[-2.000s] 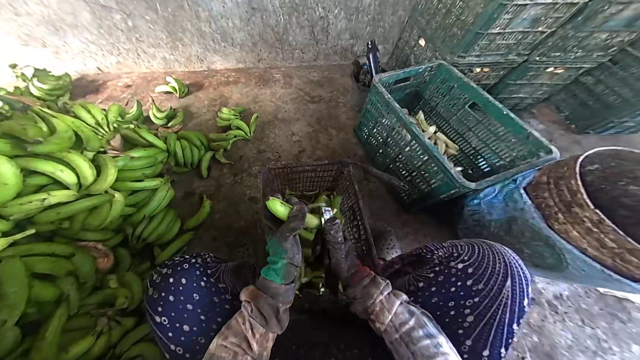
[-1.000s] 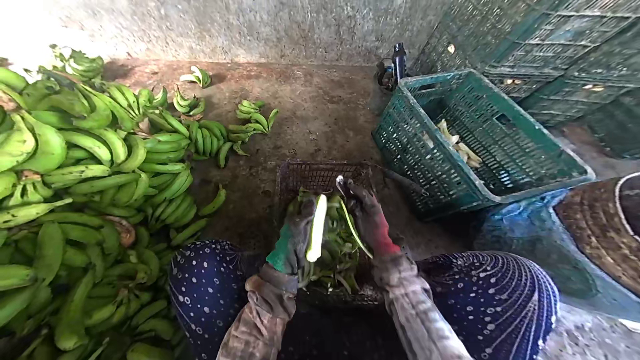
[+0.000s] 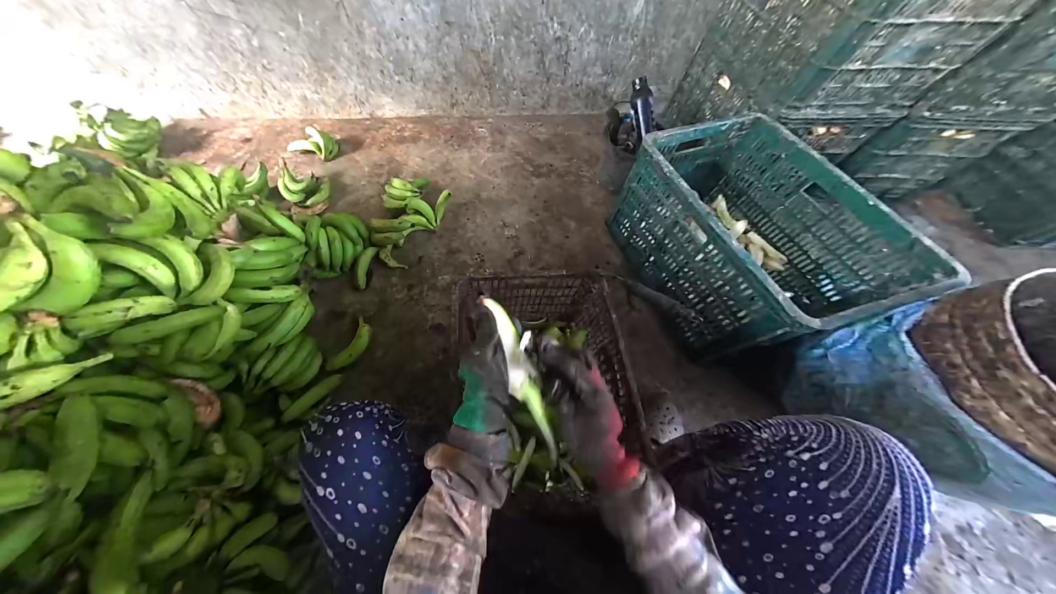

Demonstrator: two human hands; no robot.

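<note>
My left hand, in a dirty work glove with a green cuff, grips a partly peeled green plantain over a dark plastic crate. A strip of green peel hangs from the fruit. My right hand, in a glove with a red cuff, is closed beside the fruit; a small bright tip shows at its fingers, too blurred to identify. Green peels lie in the dark crate below both hands.
A large heap of green plantains covers the floor at left. A green plastic crate with peeled plantains stands at right, near stacked crates, a blue plastic bag and a woven basket.
Two seconds ago the plantain was mostly green; now much pale flesh shows. My right hand has shifted along the fruit, and a peel strip hangs down.
</note>
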